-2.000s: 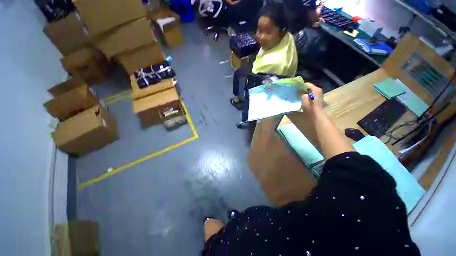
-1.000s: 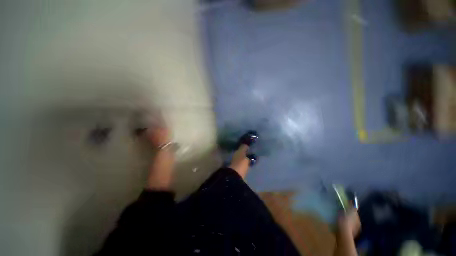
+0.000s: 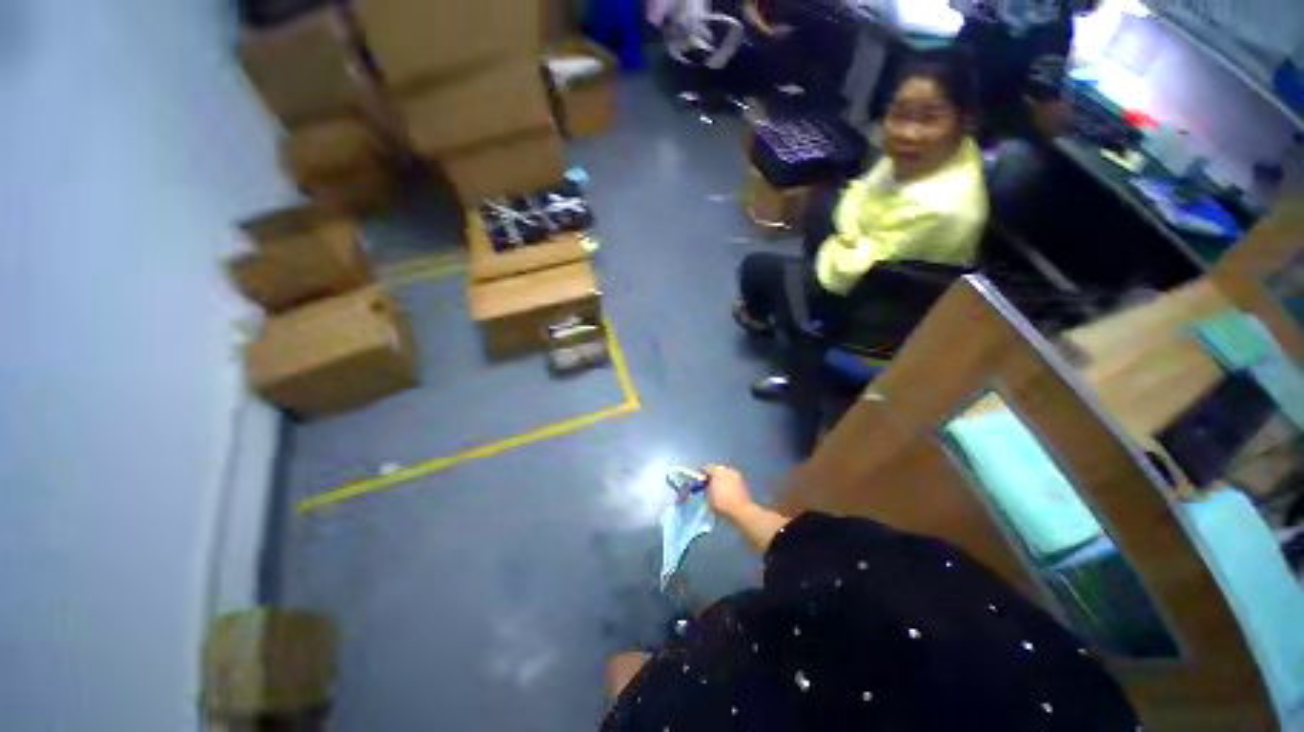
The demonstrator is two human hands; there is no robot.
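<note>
My right hand is in the lower middle of the view, low over the grey floor, at the end of a black sleeve. It is closed on the edge of pale blue sheets, which hang down from it. A small dark and silver item shows at the top of the sheets, too blurred to name. My left hand is not in view.
A wooden desk side with a slot of blue-green forms stands at the right. A person in a yellow top sits behind it. Open cartons stand at the left, near yellow floor lines.
The view swung to the wall and back. My right hand with the sheets has come down from above the desk to beside it. My left hand, seen by the wall, has left view.
</note>
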